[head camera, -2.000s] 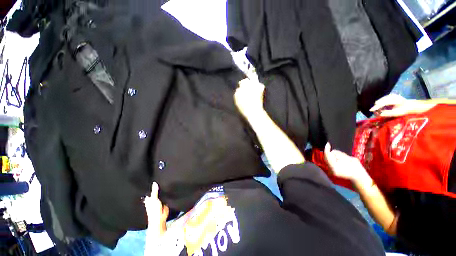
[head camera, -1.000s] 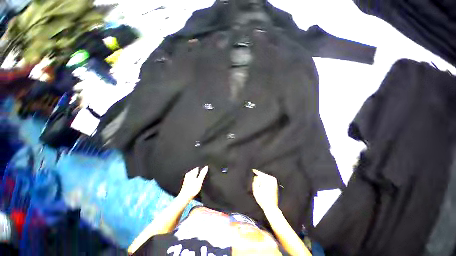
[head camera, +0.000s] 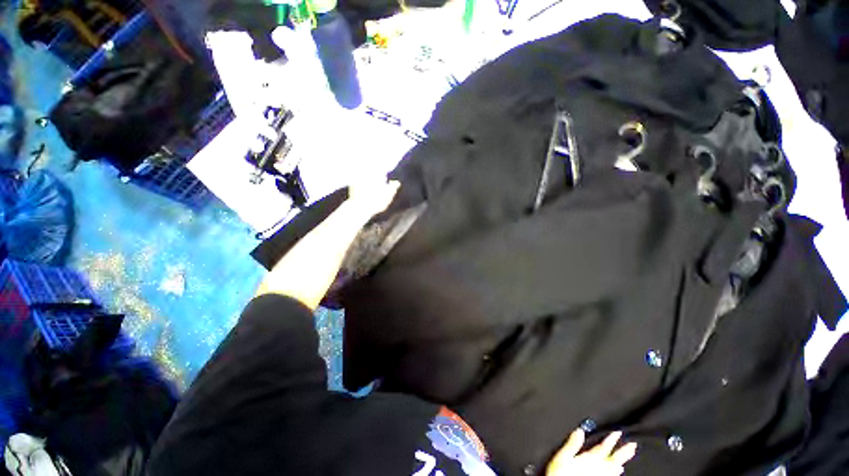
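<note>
A large black coat (head camera: 596, 270) lies spread before me, with small glinting buttons (head camera: 654, 358) at its lower right. Grey shiny lining (head camera: 400, 228) shows at its left edge. My left hand (head camera: 375, 197) is at that edge, closed on the black cloth; its fingertips are partly hidden. My right hand (head camera: 592, 456), cut off by the bottom edge, lies on the coat's lower front with fingers apart. A grey A-shaped metal thing (head camera: 560, 158), perhaps scissors, lies on the coat. Several hook-shaped things, perhaps hanger hooks (head camera: 632, 147), show on its upper right part.
A white table (head camera: 228, 177) with a small black metal object (head camera: 270, 144) and a dark blue cylinder (head camera: 335, 60) is beyond the coat's left side. Blue crates (head camera: 65, 307) with dark cloth stand on the blue floor (head camera: 177, 279) at left. More black garments lie at the right.
The view has turned. My left hand has moved from the coat's lower front to its left edge. My right hand is low on the front, now spread. The coat lies turned, with hooks visible.
</note>
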